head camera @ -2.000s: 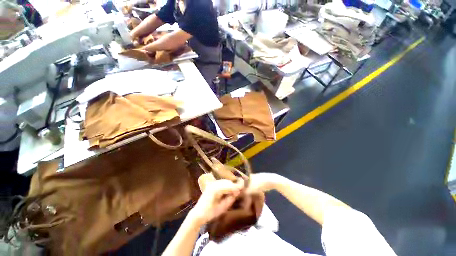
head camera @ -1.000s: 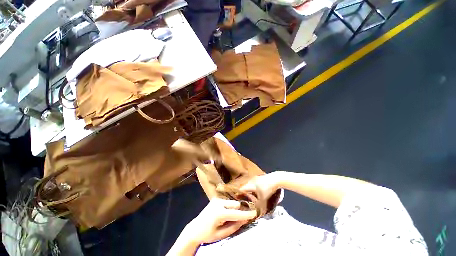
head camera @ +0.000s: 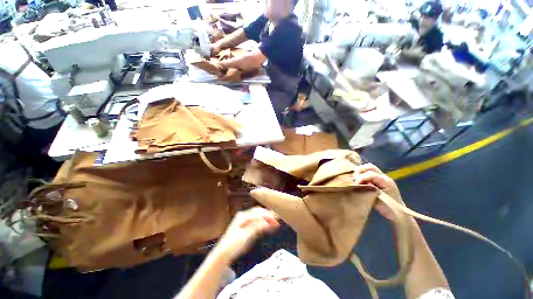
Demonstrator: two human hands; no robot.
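Note:
A partly sewn brown bag body (head camera: 333, 219) is held up in front of me, folded and tilted, with long tan straps (head camera: 403, 245) hanging and curving right. My right hand (head camera: 377, 181) grips its upper right edge near the strap base. My left hand (head camera: 254, 225) is just left of the bag's lower left side. Its fingers are curled and blurred, and whether they hold anything cannot be told. A stack of large brown bag pieces (head camera: 152, 204) lies low on the left. Another brown stack (head camera: 184, 128) lies on the white table (head camera: 266, 117), one handle loop hanging over its edge.
A person (head camera: 280, 49) works brown pieces at a sewing machine beyond the table. More brown pieces (head camera: 315, 142) lie behind the held bag. Pale bag pieces (head camera: 450, 76) lie on tables at the back right. A yellow floor line (head camera: 461, 153) runs along the right.
The bag has been raised and spread out to the right in my right hand. My left hand has parted from my right. The view has tilted up, bringing the person at the machine back in.

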